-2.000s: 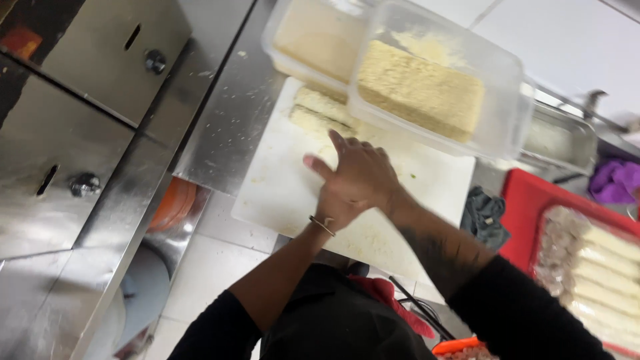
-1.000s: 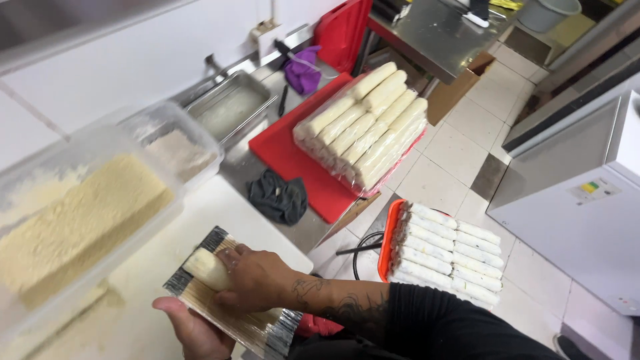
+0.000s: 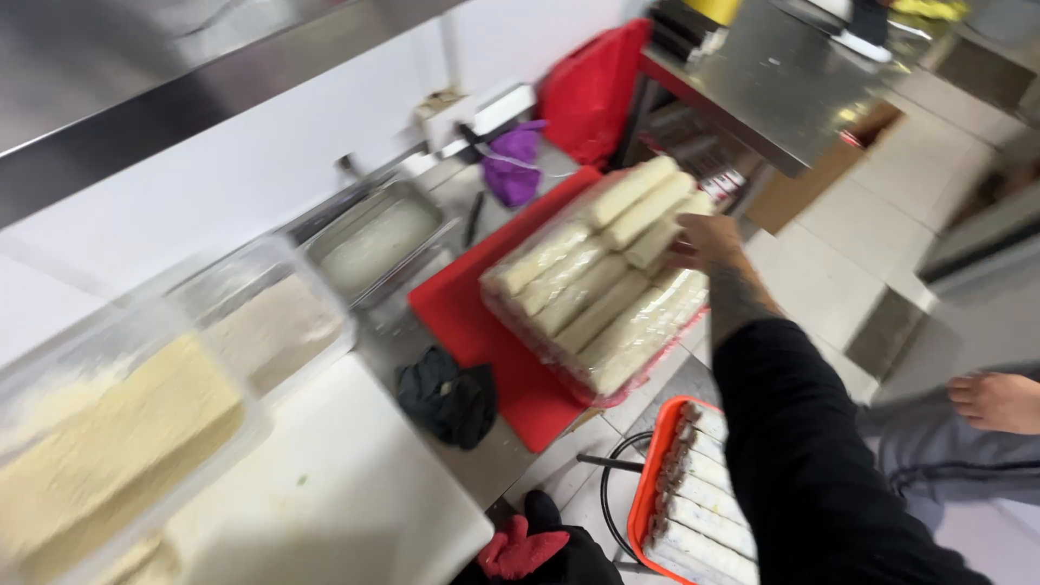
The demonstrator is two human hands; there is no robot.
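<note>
My right hand (image 3: 700,240) reaches to a stack of pale rolls (image 3: 597,280) covered in clear plastic film. Its fingertips touch a roll at the stack's upper right; part of the fingers is hidden, so a grip is not clear. The stack rests on a red cutting board (image 3: 520,390). My left hand is outside the frame. Nearest below on the left lies a white cutting board (image 3: 341,487), and a pale roll (image 3: 146,562) shows partly at its lower left edge.
Plastic tubs of yellow crumbs (image 3: 122,455) and pale powder (image 3: 272,325) stand left, beside a metal pan of liquid (image 3: 378,244). A dark cloth (image 3: 447,396) and purple cloth (image 3: 513,166) lie nearby. An orange tray of rolls (image 3: 699,496) is below. Another person's hand (image 3: 995,400) shows at right.
My right hand has left the bamboo mat and the roll on it and now is at the wrapped stack. My left hand has gone out of view. The view has shifted.
</note>
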